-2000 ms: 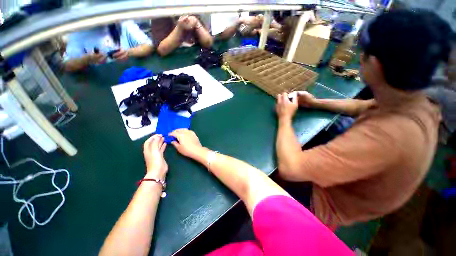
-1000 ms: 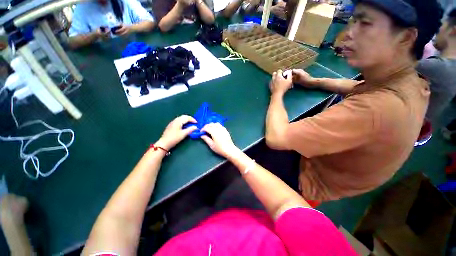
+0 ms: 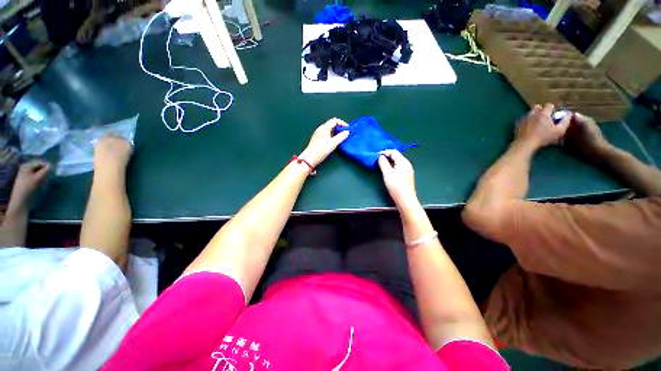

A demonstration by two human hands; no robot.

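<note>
A bright blue wiping cloth (image 3: 367,142) is spread between my hands, just over the dark-green table. My left hand (image 3: 325,142) pinches its left corner. My right hand (image 3: 396,172) pinches its lower right edge. I see no adapter in my hands; whether one lies under the cloth cannot be told. The pile of black adapters (image 3: 356,49) lies tangled on a white sheet (image 3: 427,61) beyond the cloth. A second blue cloth (image 3: 334,14) lies behind the pile.
A partitioned carton tray (image 3: 543,61) stands at the right, with yellow strands (image 3: 475,52) beside it. A right neighbour's hands (image 3: 554,130) hold a small shiny part. A white cord (image 3: 196,89) loops on the left. A left neighbour's hand rests at clear plastic bags (image 3: 76,148).
The view has swung left, bringing the left neighbours into sight. The blue cloth, bunched in my hands before, is now opened out between them, further from the pile than at first.
</note>
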